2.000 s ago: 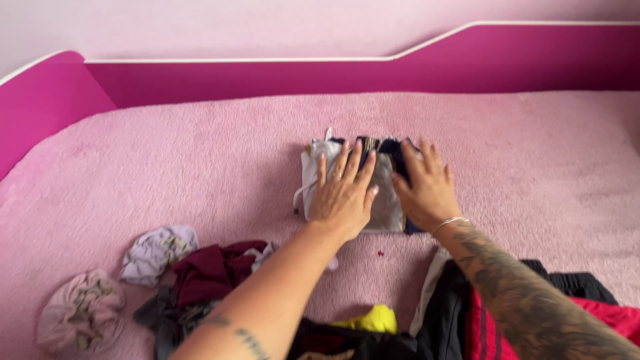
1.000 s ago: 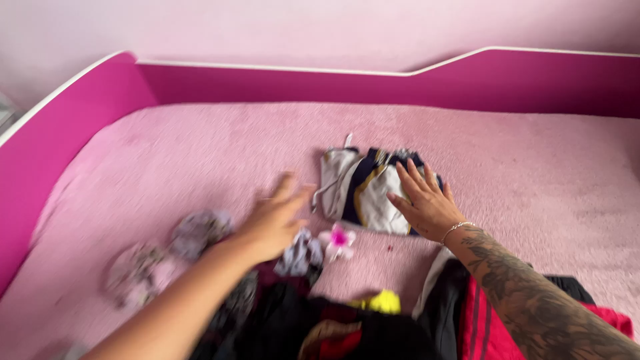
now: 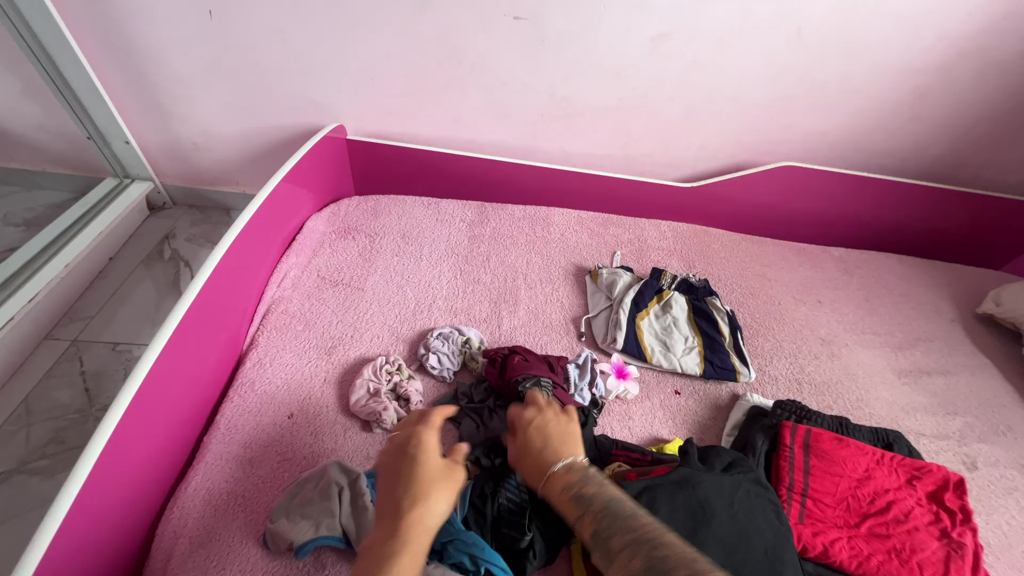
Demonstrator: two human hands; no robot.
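My left hand [image 3: 422,464] is over the near clothes, its fingers spread and nothing seen in them. At the dark clothes in the middle, my right hand [image 3: 544,432] reaches down with its fingertips in or behind a black garment [image 3: 500,496]; whether it grips is hidden. Just beyond it lie a maroon garment [image 3: 524,368] and a dark grey cloth [image 3: 476,410]. Folded white, navy and gold striped shorts [image 3: 680,324] rest farther back on the pink bed cover [image 3: 448,264]. A grey garment with blue trim [image 3: 324,508] is left of my left hand.
Two bunched scrunchies, one pink [image 3: 386,392] and one lilac [image 3: 450,350], lie at the left. A pink and white flower [image 3: 619,376] is beside the maroon cloth. Red clothing [image 3: 876,488] and black clothing [image 3: 708,504] lie at the right. A magenta bed rail [image 3: 520,176] borders the cover.
Both hands have left the folded shorts and come to the dark clothes, the left hand first. The view has shifted to the left.
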